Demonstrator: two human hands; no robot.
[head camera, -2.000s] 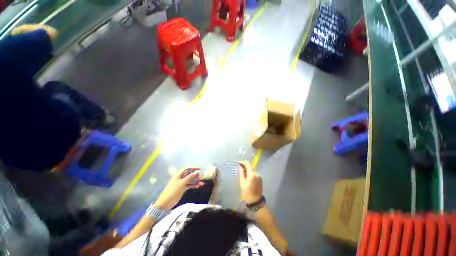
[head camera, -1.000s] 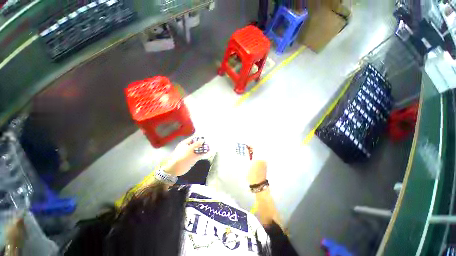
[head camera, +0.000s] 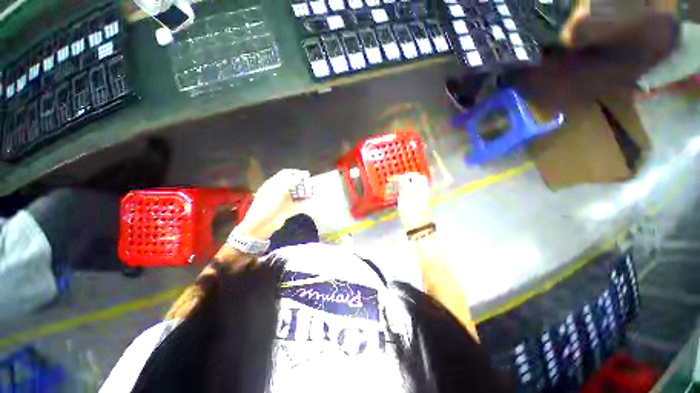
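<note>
My left hand (head camera: 275, 198) holds a small keypad (head camera: 302, 186) with a pale key grid at its fingertips, in front of my chest. My right hand (head camera: 414, 193) is raised in front of a red stool. A small pale piece (head camera: 396, 184), probably another keypad, shows at its fingertips, but it is blurred against the stool. The two hands are apart, both over the floor and short of the bench.
A red stool (head camera: 390, 165) stands ahead and another (head camera: 157, 228) at left. The green bench (head camera: 153, 107) bears black trays (head camera: 376, 47) and a clear tray (head camera: 226, 52). A blue stool (head camera: 503, 127), cardboard box (head camera: 587, 150) and seated people flank it. Stacked trays (head camera: 579, 330) stand lower right.
The view has turned and moved toward the bench. The red stools and bench trays are nearer, and the stacked trays have shifted to the lower right. Both hands still stay raised.
</note>
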